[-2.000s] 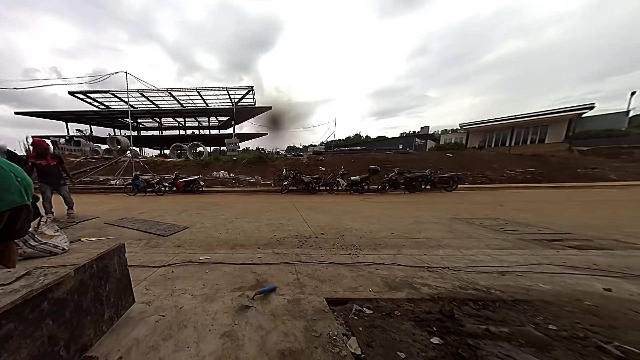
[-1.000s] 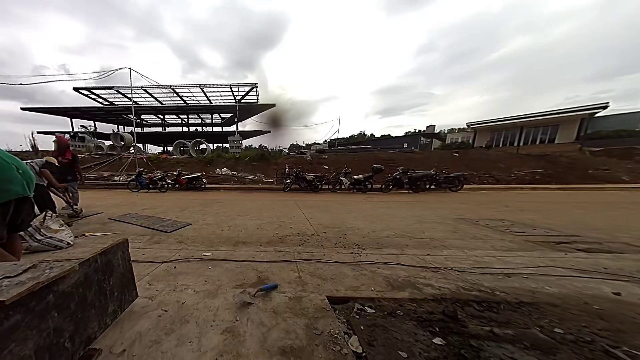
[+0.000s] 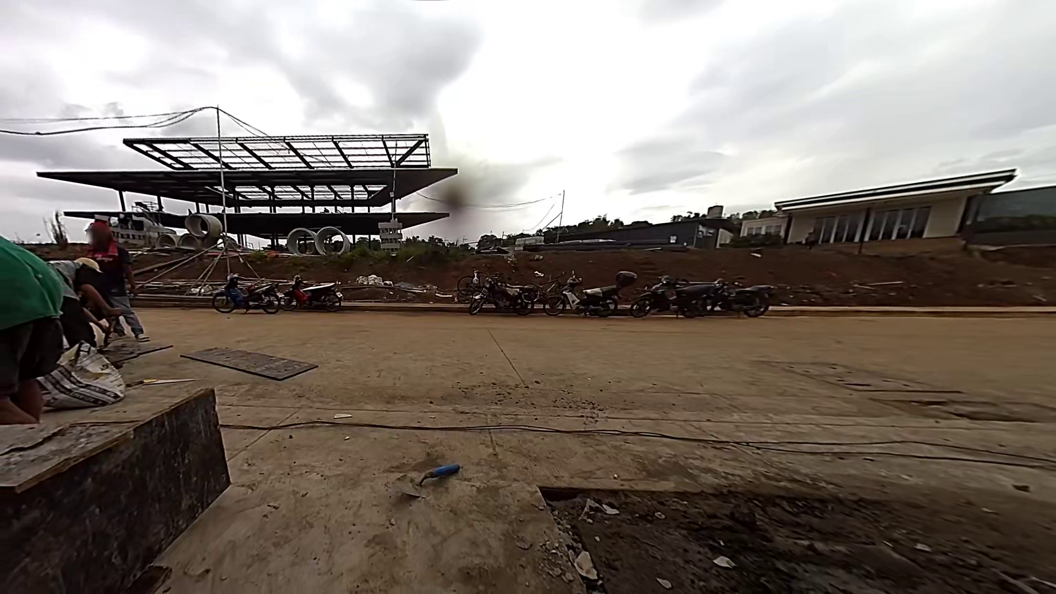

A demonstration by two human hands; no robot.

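Neither my left hand nor my right hand shows in the head view. A pointing trowel with a blue handle (image 3: 440, 473) lies on the concrete ahead, its grey blade toward the left. Right of it, a recess filled with dark soil (image 3: 792, 544) holds scattered pale scraps. A large wooden box or form with dark sides (image 3: 124, 495) stands at the lower left. Beyond its top are a woven sack (image 3: 82, 381) and several people; one in a green shirt (image 3: 29, 289) bends over at the left edge.
A cable (image 3: 577, 431) runs across the concrete. A flat dark panel (image 3: 249, 363) lies beyond it. Several motorcycles (image 3: 590, 299) stand along the far road edge. Behind them are an earth bank (image 3: 858, 276), concrete pipes (image 3: 332, 241) and a steel-framed building (image 3: 247, 177).
Two seconds ago the person in dark and red at the left stood nearer the camera's left edge view; a bent person in a light cap now shows beside them. The trowel has not moved.
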